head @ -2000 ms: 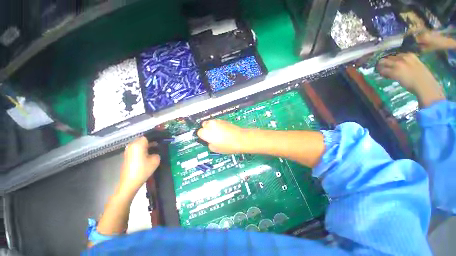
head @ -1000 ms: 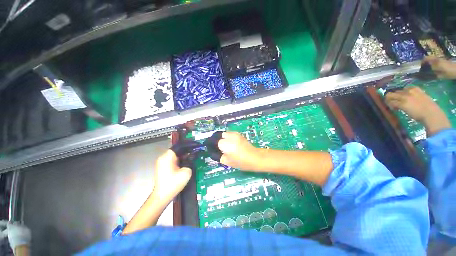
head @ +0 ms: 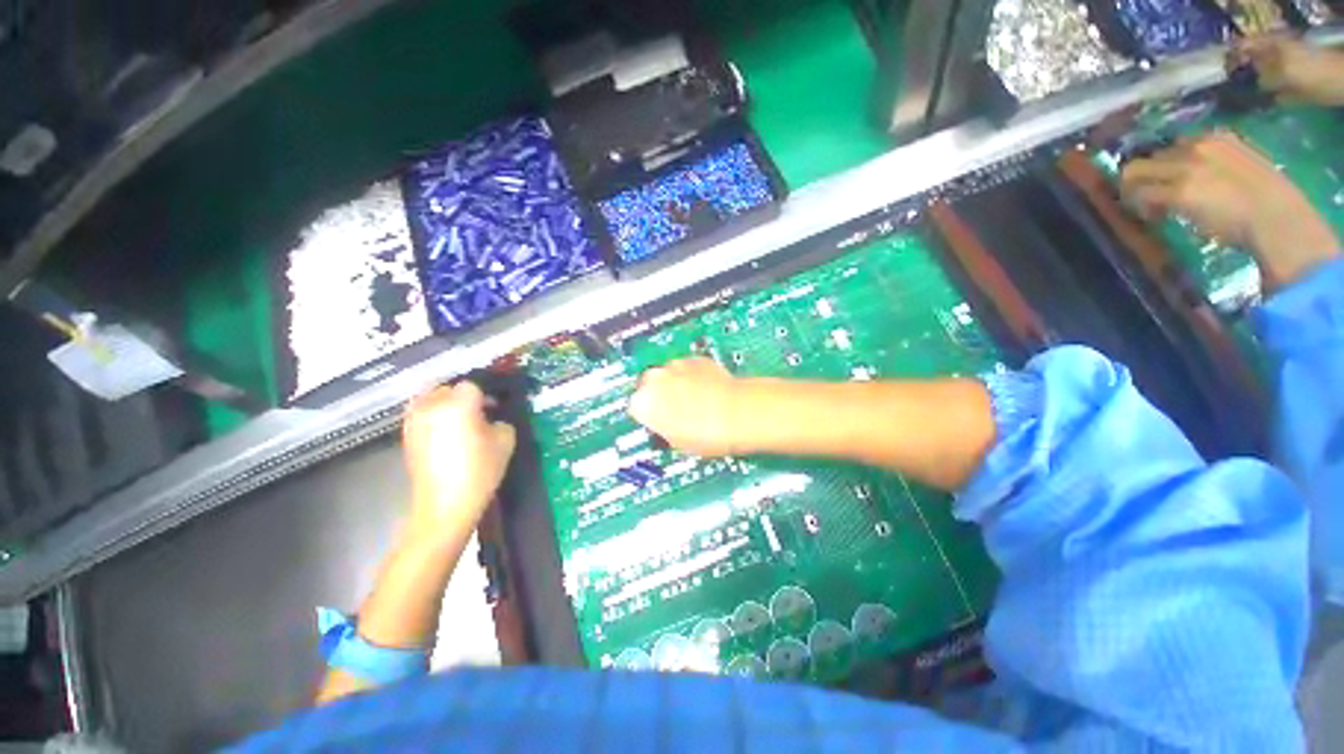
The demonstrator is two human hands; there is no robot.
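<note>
A large green circuit board (head: 826,501) with white markings lies in a dark carrier in front of me. A few blue-purple cylinders (head: 640,473) lie on its left part. My right hand (head: 687,405) is over the upper left of the board, fingers curled and pointing left; its fingertips are hidden. My left hand (head: 459,448) is at the carrier's left edge, fingers bent, with a dark shape at the fingertips. I cannot tell whether either hand holds a part. A light blue band (head: 372,653) is on my left wrist.
Behind the conveyor rail (head: 826,211) stand trays of white parts (head: 342,280), blue-purple cylinders (head: 509,221) and small blue parts (head: 693,202). A paper tag (head: 115,361) hangs at the left. At the right, another person's hand (head: 1216,192) works over a second board.
The view has shifted between frames. The blue-purple piece seen between my fingertips a second ago no longer shows there. Cylinders on the board, covered by my right hand then, are visible now.
</note>
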